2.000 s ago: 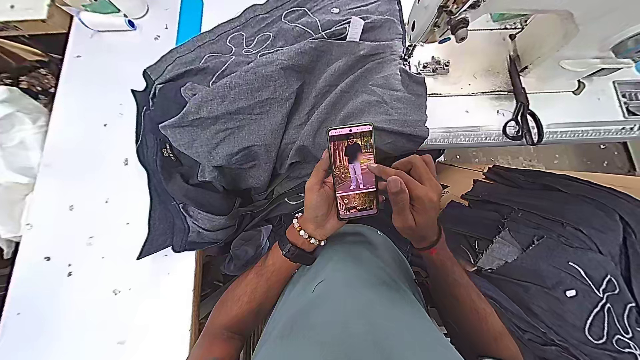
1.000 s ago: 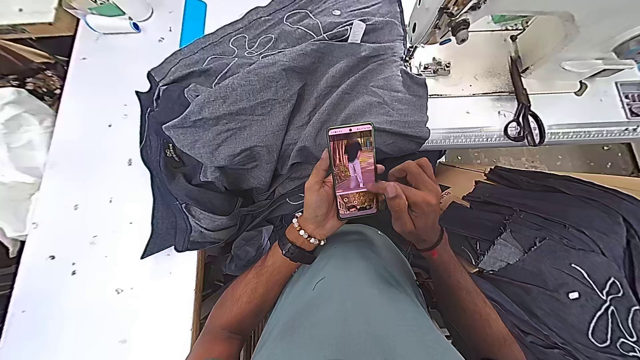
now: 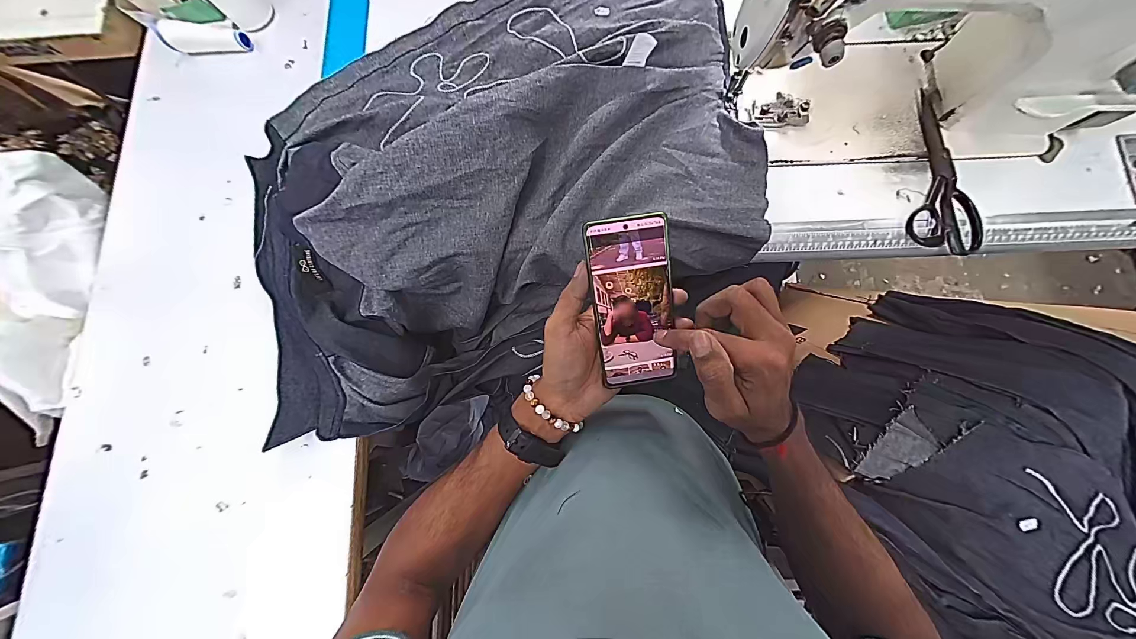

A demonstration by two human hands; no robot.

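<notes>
A smartphone (image 3: 632,302) with pictures on its lit screen lies upright in my left hand (image 3: 572,355), whose fingers wrap its back and edges above my knee. My right hand (image 3: 750,364) is at the phone's right edge, the index finger extended to the lower part of the screen and the other fingers curled, holding nothing. Behind the phone a grey fabric garment (image 3: 532,169) with a dark inner part, a white drawcord and a small woven label spreads over the white table. Its right edge reaches the sewing machine's needle area.
A sewing machine (image 3: 994,71) stands at upper right, with black-handled scissors (image 3: 945,213) near its bed's front edge. Dark garments (image 3: 994,426) lie on cardboard at right. A thread cone (image 3: 200,35) lies on the white table (image 3: 177,355) at upper left; white plastic (image 3: 49,275) is at far left.
The phone screen has changed from one large picture to several stacked pictures. My right index finger is still at the screen, and my left hand keeps holding the phone.
</notes>
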